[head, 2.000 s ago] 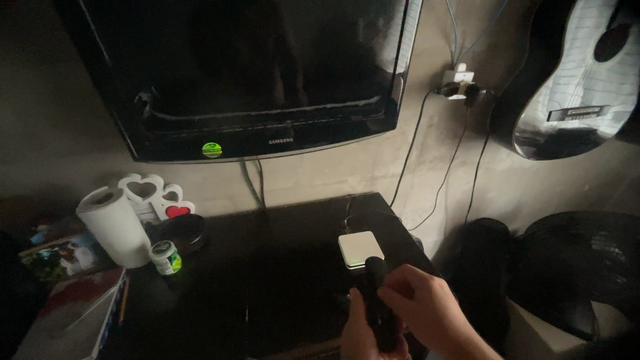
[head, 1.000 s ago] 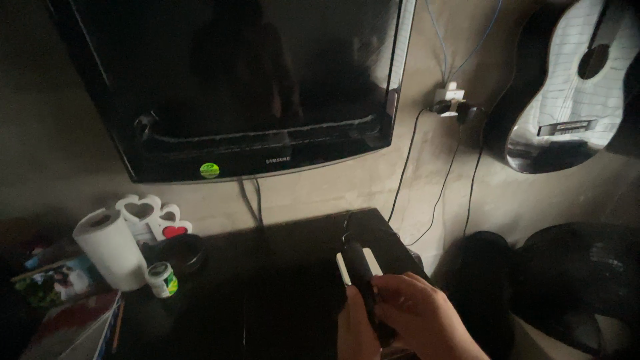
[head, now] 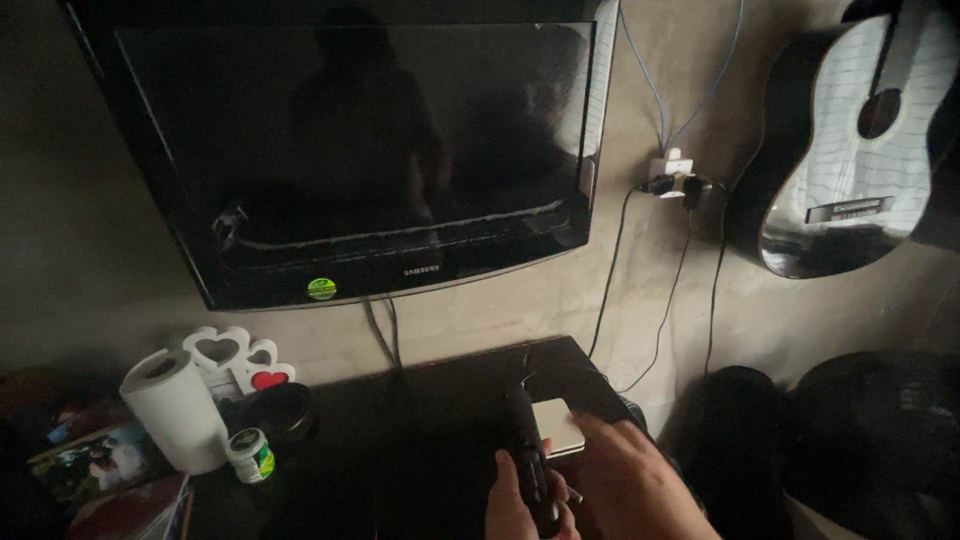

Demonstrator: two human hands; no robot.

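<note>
My left hand [head: 517, 499] is closed around a long black handheld object [head: 534, 469], too dark to name surely, which points up toward the wall. Close on its right, my right hand [head: 630, 472] is blurred, its fingers near the right edge of a small white square box [head: 557, 426]; whether they touch it or hold anything cannot be told. The box lies on the black tabletop [head: 442, 420], partly hidden behind the black object. A thin cable runs on the table behind the box.
A Samsung television [head: 375, 165] hangs above the table. At left stand a paper towel roll [head: 176, 416], a small white-and-green jar [head: 252, 455], a black bowl [head: 277, 411] and a heart-shaped frame [head: 217, 352]. Plugs fill a wall outlet [head: 673, 174]; a guitar [head: 847, 150] hangs at right.
My right hand has moved off the black object to the right. The black object has shifted left relative to the white box, which shows more of its top than one second ago.
</note>
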